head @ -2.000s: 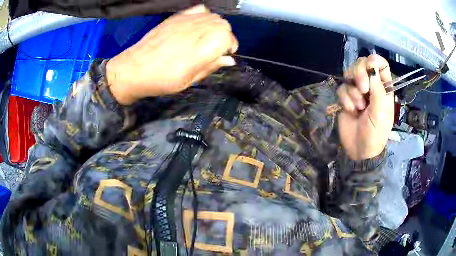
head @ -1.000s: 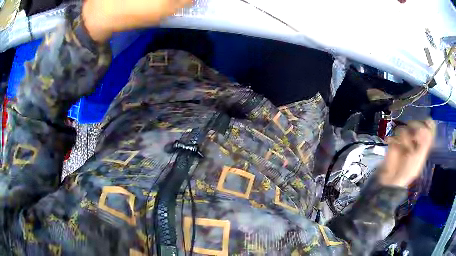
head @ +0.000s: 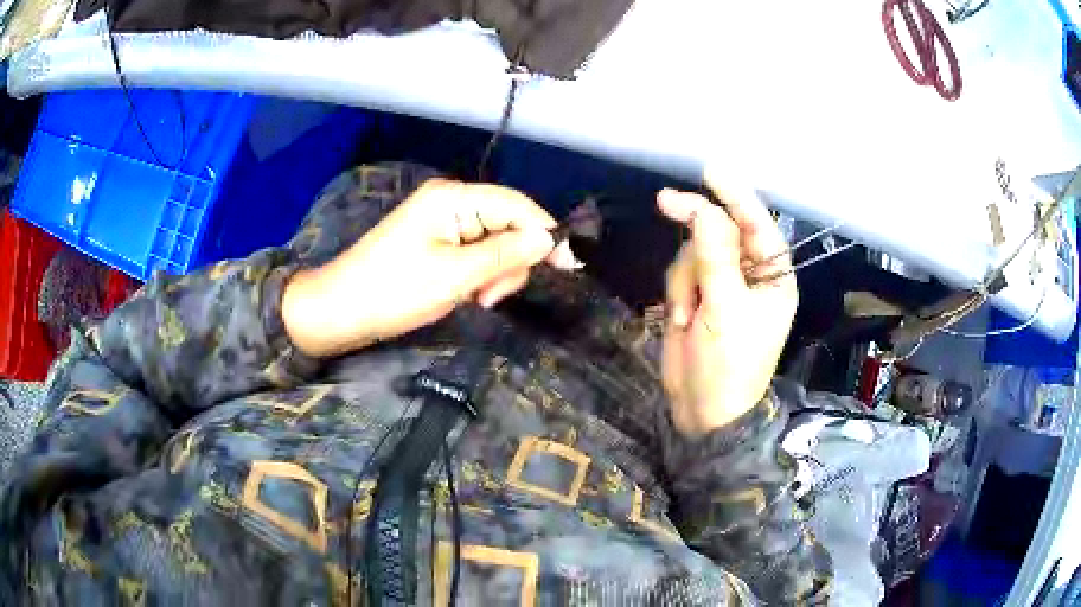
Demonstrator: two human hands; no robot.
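Observation:
The dark brown jacket (head: 474, 21) lies at the table's front edge, its hem corner over the white top. A thin dark drawcord (head: 500, 128) hangs from the small pale eyelet (head: 517, 74) at that corner, down towards my left hand. My left hand (head: 433, 255) pinches the cord between thumb and fingertips over my lap. My right hand (head: 729, 296) is raised to the right of it, thumb and index apart. The slim metal tweezers (head: 806, 253) are held among its fingers, prongs pointing right. The fingertips are slightly blurred.
The white table (head: 711, 107) curves across the top. Red scissor handles (head: 922, 48) lie on it at upper right. A blue container (head: 113, 178) and a red one (head: 26, 302) stand at left. Thin cords (head: 984, 296) hang at the table's right edge. A pale bag (head: 854, 474) is at lower right.
The jacket corner is back in view on the table. My left hand has come down from the top edge and pinches the cord. My right hand has moved up and left, near it.

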